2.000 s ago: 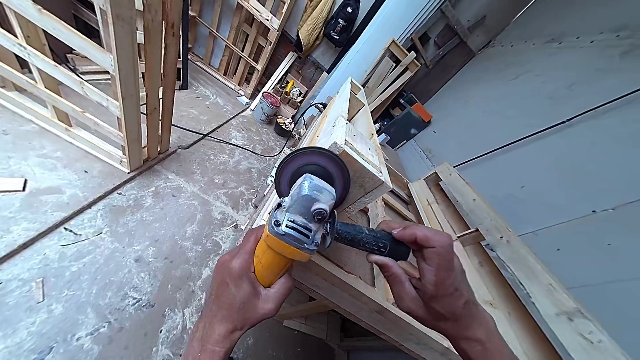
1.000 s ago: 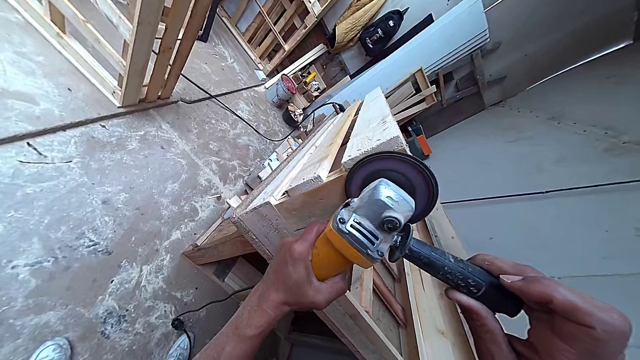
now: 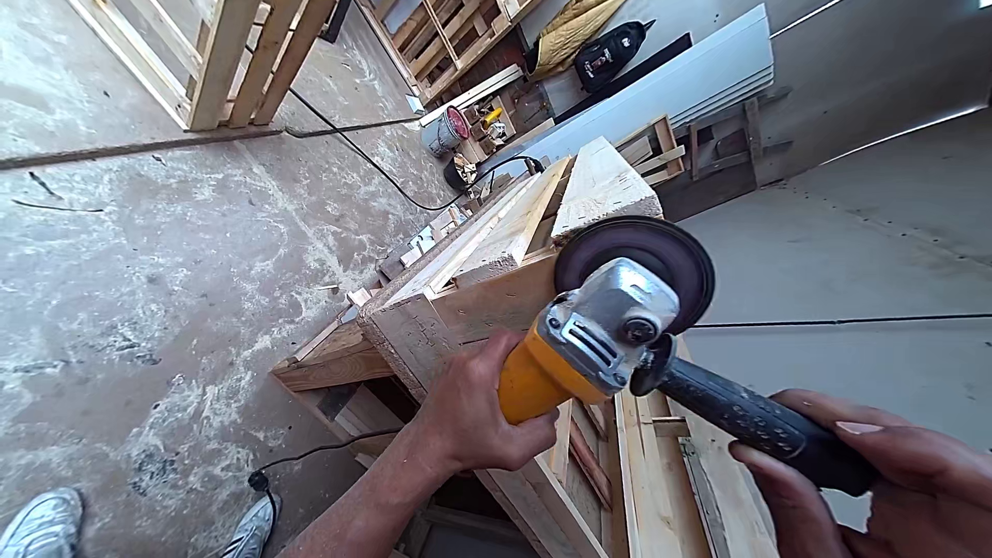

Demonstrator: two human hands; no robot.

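Observation:
An angle grinder [image 3: 601, 325] with a yellow body, a metal gear head and a dark round disc [image 3: 635, 263] is held up over a wooden workpiece made of boards [image 3: 496, 294]. My left hand [image 3: 477, 411] is wrapped around the yellow body. The fingers and thumb of my right hand [image 3: 876, 473] close on the black side handle [image 3: 744, 411]. Beside the disc lies the sawn end of a thick pale board [image 3: 608, 186]; whether they touch I cannot tell. Below the grinder, part of the wooden bench is hidden by it and by my hands.
A slatted wooden frame [image 3: 225, 70] stands on the concrete floor at upper left. A black cable [image 3: 372, 163] runs across the floor, and another [image 3: 325, 447] hangs near my shoes. A bucket [image 3: 446, 132], wood scraps, long white panels [image 3: 682, 77] and a black bag [image 3: 612, 54] are farther back.
The view has shifted a good deal. Both hands still hold the grinder. Its disc, earlier seen over the end of the boards at the left, is now by the thick board at the right.

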